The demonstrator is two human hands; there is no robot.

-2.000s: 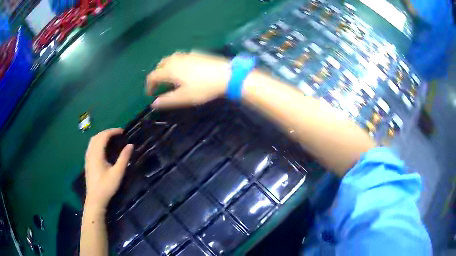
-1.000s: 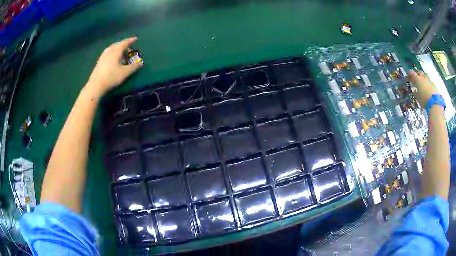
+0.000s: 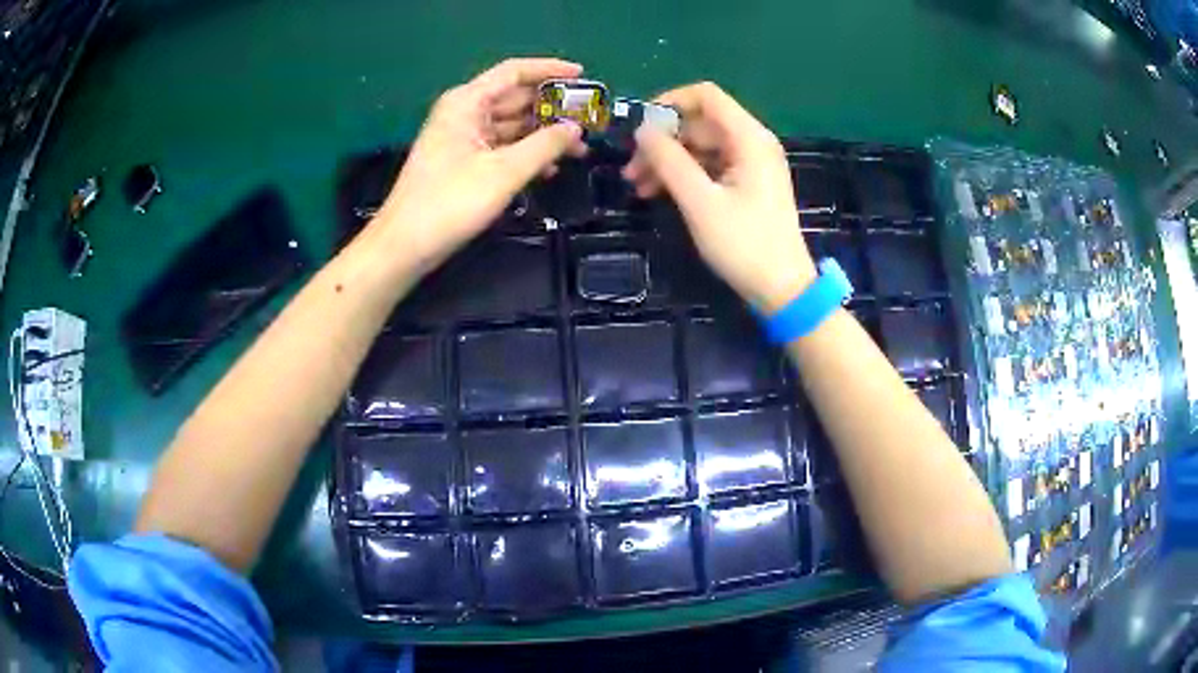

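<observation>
My left hand (image 3: 493, 151) holds a small square unit (image 3: 573, 105) with its gold and silver inner side showing, above the back edge of the black blister tray (image 3: 512, 372). My right hand (image 3: 709, 164) is close beside it and pinches a small part with a silver-white end (image 3: 660, 118). A dark strip lies between the part and the unit; whether they are joined I cannot tell. A dark glossy square unit (image 3: 614, 276) sits in a pocket of the black tray below my hands.
A clear blister tray (image 3: 979, 283) with rows of orange and silver parts lies on the right. A flat black slab (image 3: 210, 289), small dark pieces (image 3: 142, 187) and a white power strip (image 3: 55, 394) lie on the left. Small open units (image 3: 1005, 103) lie at the back right.
My right hand has come from the clear tray to the middle with a part. My left hand has lifted the unit off the bench and moved right. The view has shifted.
</observation>
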